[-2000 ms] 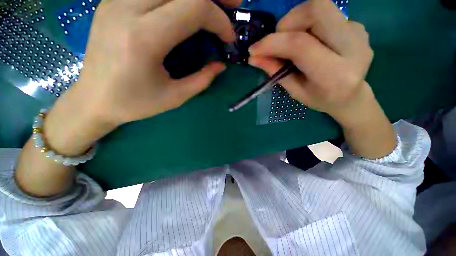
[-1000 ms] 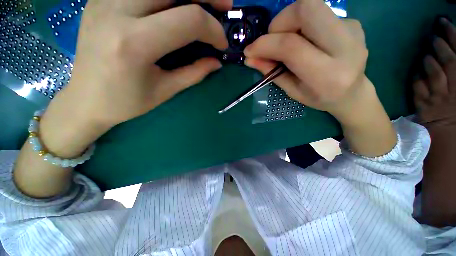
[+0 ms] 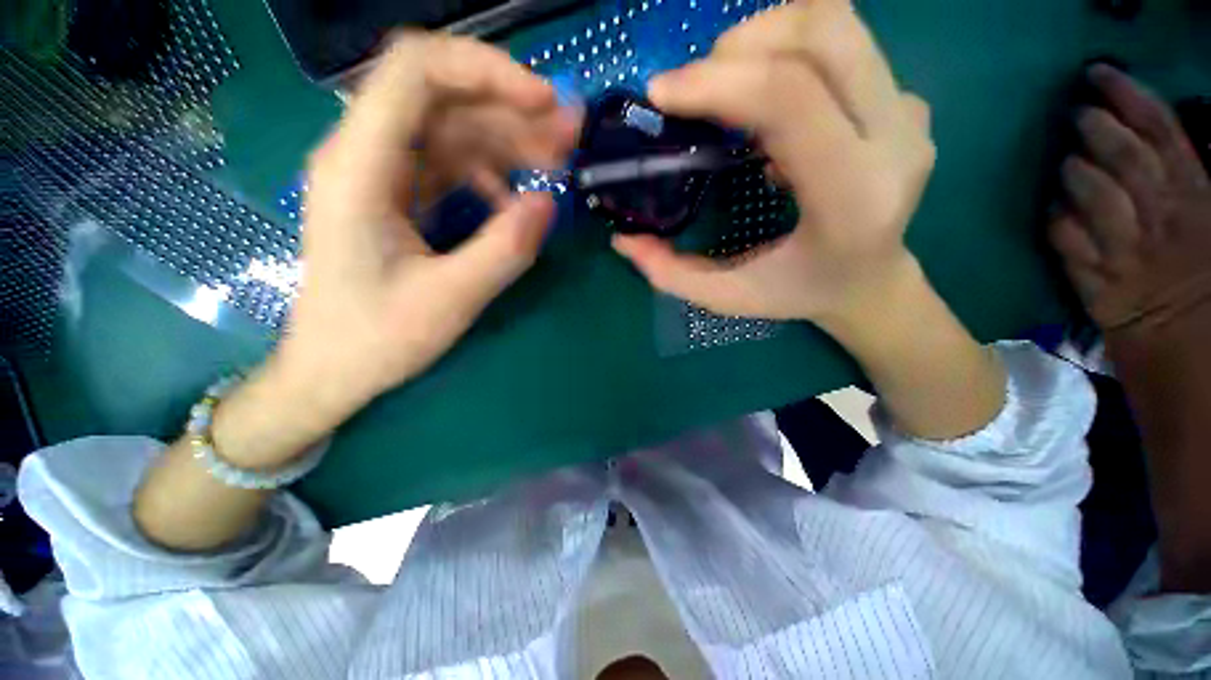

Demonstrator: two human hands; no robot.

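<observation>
A black camera-like unit [image 3: 651, 193] with a small white mark is between my hands at the upper centre. My right hand [image 3: 810, 173] grips it, thumb at its lower edge and index finger at its top. The tweezers [image 3: 651, 168] lie across the unit from my right hand, blurred, tip pointing left. My left hand [image 3: 412, 219] is just left of the unit, blurred, with thumb and fingers apart; no part shows in it. A clear dotted carrier sheet [image 3: 724, 330] lies below my right hand, partly covered by it.
Grey dotted sheets [image 3: 160, 173] with glare lie at the left on the green mat [image 3: 531, 385]. A black tray [image 3: 385, 29] is at the top edge. Blue dotted film [image 3: 618, 47] lies beyond my hands. Another person's hand [image 3: 1129, 199] rests at the right.
My left hand has come off the unit and opened. The tweezers have swung from pointing down-left to lying across the unit. The view has shifted, showing the tray and more of the other person's hand.
</observation>
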